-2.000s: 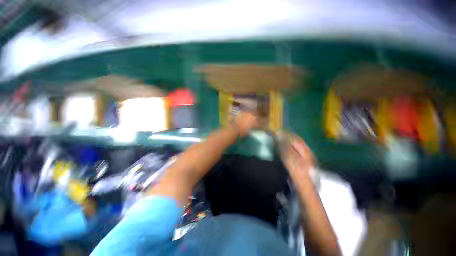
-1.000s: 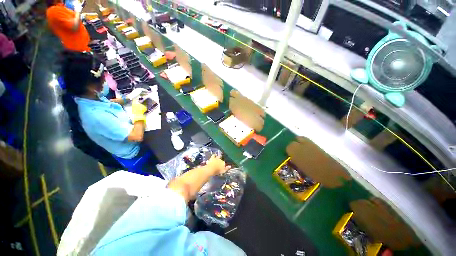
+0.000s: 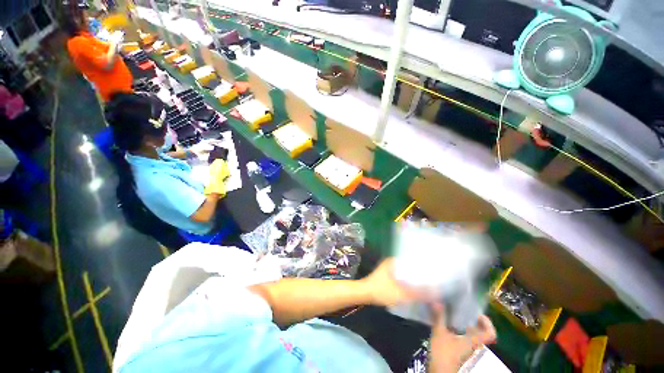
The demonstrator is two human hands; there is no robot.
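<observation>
A blurred white insert tray [image 3: 444,258] is held up over the near edge of the green belt. My left hand [image 3: 393,283] grips its left side. My right hand [image 3: 460,341] has its fingers at its lower edge, thumb up. Behind the tray is a retail box, mostly hidden; a yellow corner [image 3: 405,212] and its open brown flap [image 3: 455,198] show. The clear poly bag [image 3: 320,244] of cables with coloured plugs lies on the black worktop left of my hands. A white sheet or insert [image 3: 486,362] lies under my right hand, cut off by the frame's bottom edge.
Another yellow retail box [image 3: 526,304] with shiny bagged contents and a red card [image 3: 573,341] are at right. White-covered boxes [image 3: 338,173] line the belt up left. A neighbouring worker [image 3: 167,186] in yellow gloves sits left, near a blue tray [image 3: 270,170] and clear bottle [image 3: 265,199]. A fan [image 3: 557,55] stands above.
My left hand has left the cable bag and moved right; it now holds the white tray. My right hand has come into view at the tray. The tray now covers most of the retail box.
</observation>
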